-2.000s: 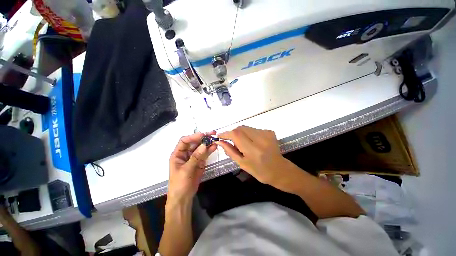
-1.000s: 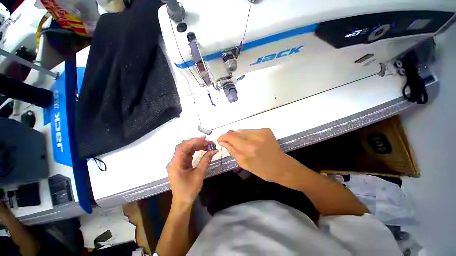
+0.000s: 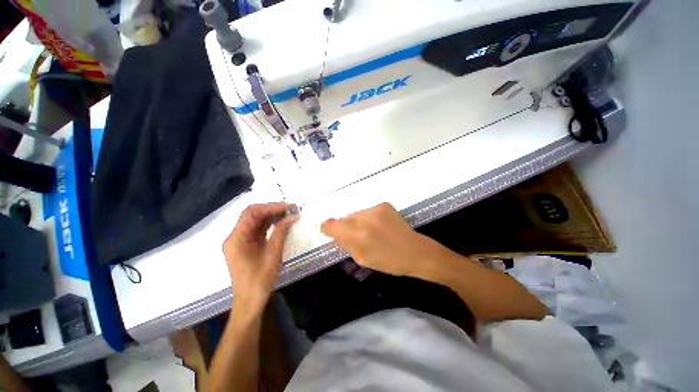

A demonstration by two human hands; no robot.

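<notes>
My left hand is at the table's front part, below the needle area. Its thumb and fingertips pinch a tiny metal piece, which looks like the bobbin case. My right hand is just to the right, apart from the left, with thumb and forefinger pressed together. Whether it holds a thread is too small to tell. The white JACK sewing machine head stands behind, with its needle and presser foot above and behind my left fingertips. A dark garment lies left of the needle.
Black-handled scissors lie at the right end by the wall. A blue-edged JACK machine stands at the left. A cardboard box and white scraps are below the table. Part of another person's arm shows at the lower left.
My hands have moved apart, and the small metal piece stays in my left fingertips. The small pale piece seen on the bed near my fingers one second ago no longer shows there. The view has shifted.
</notes>
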